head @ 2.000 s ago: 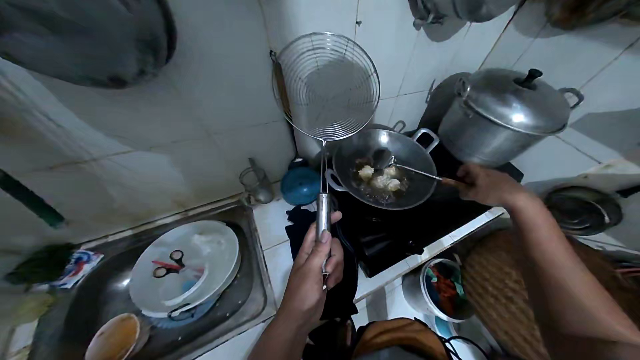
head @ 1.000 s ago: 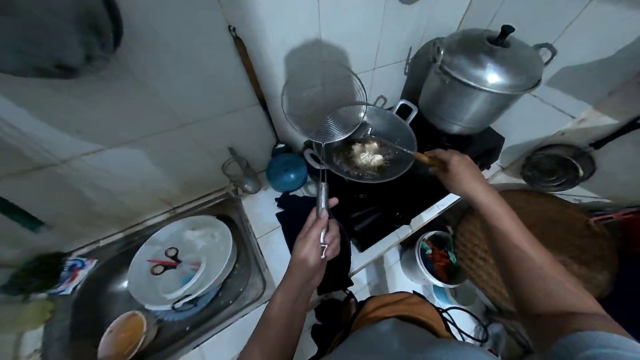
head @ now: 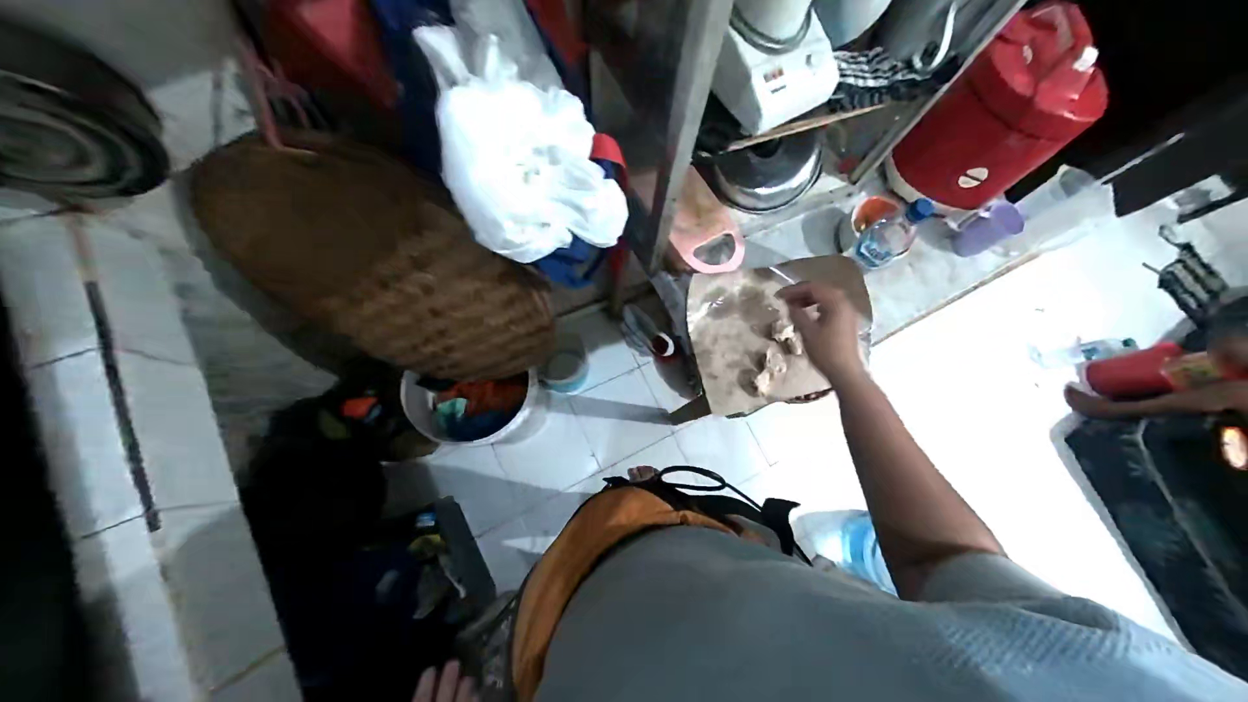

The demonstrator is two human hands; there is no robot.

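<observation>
My right hand (head: 822,317) is over a sheet of brown paper (head: 726,336), its fingers bent near the upper part of the sheet. Beside the fingertips lies a thin pale thing, too small to name. Pieces of pale fried food (head: 770,370) rest on the paper, just below and left of the hand. Whether the fingers grip anything cannot be told. Of my left hand (head: 446,684) only some fingers show at the bottom edge, slightly apart, with nothing seen in them. The strainer, the ladle and the wok are out of view.
A woven bamboo tray (head: 390,263) and a white plastic bag (head: 526,166) are at upper left. Below stands a bucket with cloths (head: 475,405). A shelf, a red drink jug (head: 999,107) and a water bottle (head: 892,234) are beyond the paper. Another person's hand (head: 1160,398) shows at right.
The view has swung from the stove to the paper. Both hands have left the tools they held before: the wire strainer in the left, the wooden-handled ladle in the right.
</observation>
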